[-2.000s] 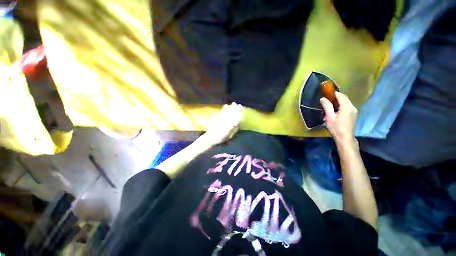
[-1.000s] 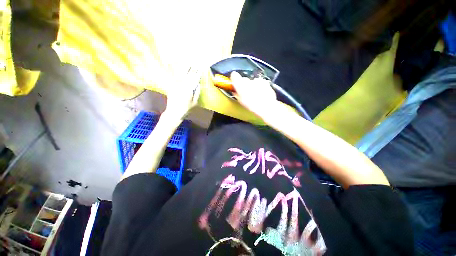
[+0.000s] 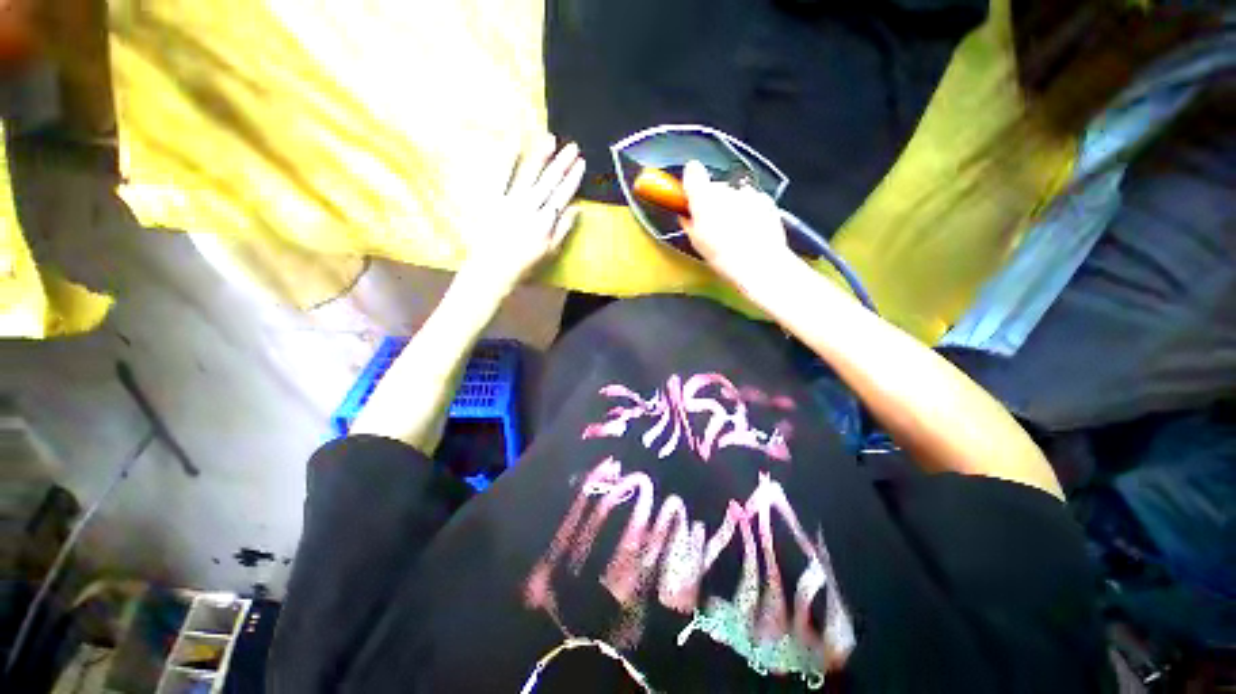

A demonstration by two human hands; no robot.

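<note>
The steam iron (image 3: 694, 147), a pointed grey plate with a pale rim and orange handle, lies over the near edge of the black trousers (image 3: 759, 82) and the yellow cover. My right hand (image 3: 732, 224) is closed on its handle. A dark hose trails right from under my wrist. My left hand (image 3: 526, 217) lies flat with fingers spread on the yellow cover (image 3: 325, 122), just left of the trousers. No object shows in it.
A blue plastic crate (image 3: 488, 386) stands below the table edge at left. Pale blue cloth (image 3: 1037, 258) and dark cloth (image 3: 1152, 312) lie at right. A dark heap is at the far right. A white rack (image 3: 210, 637) is at lower left, and yellow cloth hangs at the left edge.
The iron moved left from the bare yellow onto the trousers' near edge, then slightly right. My left hand, closed at the trousers' near edge two seconds ago, is now spread farther left.
</note>
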